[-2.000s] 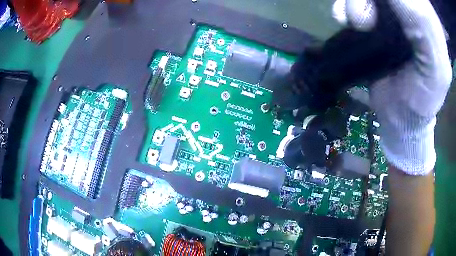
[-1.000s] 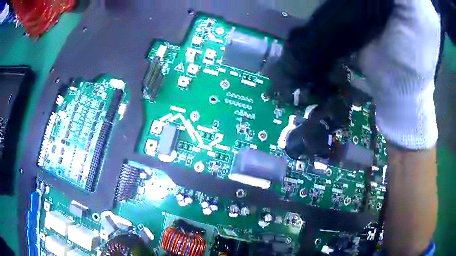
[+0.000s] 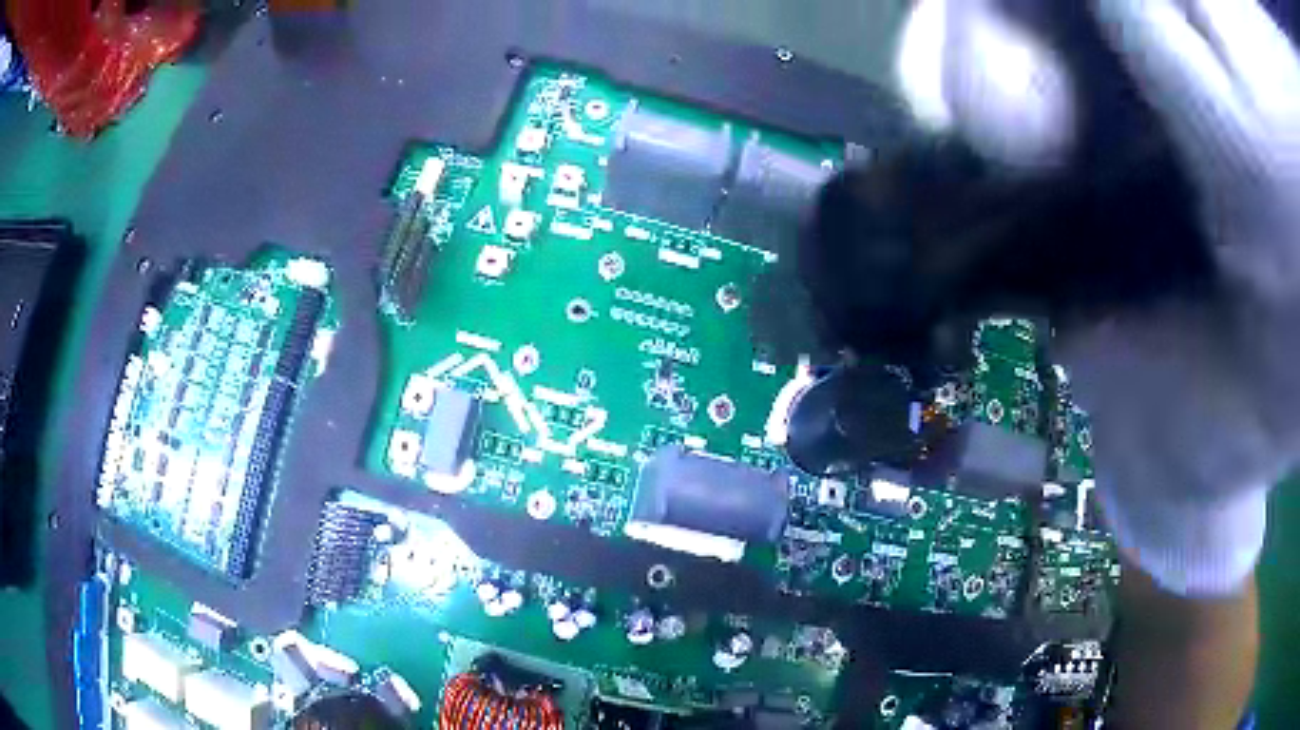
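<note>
My right hand (image 3: 1183, 385), in a white glove and blurred, is at the upper right, its fingers around a thick black electric screwdriver (image 3: 998, 243). The screwdriver is over the right part of the large green main power board (image 3: 627, 342) and hides part of it. Its tip cannot be made out. The board lies flat in the black fixture plate (image 3: 328, 86), with grey blocks and a black round part on it. My left hand is not in view.
A small control board (image 3: 214, 414) sits in the plate at left. Below are more board sections with a copper-wound choke (image 3: 499, 702) and white relays (image 3: 225, 699). A red bundle (image 3: 107, 57) is at the top left, a black tray (image 3: 29, 385) at the left edge.
My right hand and the screwdriver have moved slightly down and right, and the fingers show again at the top. The boards have shifted slightly left and down in the view.
</note>
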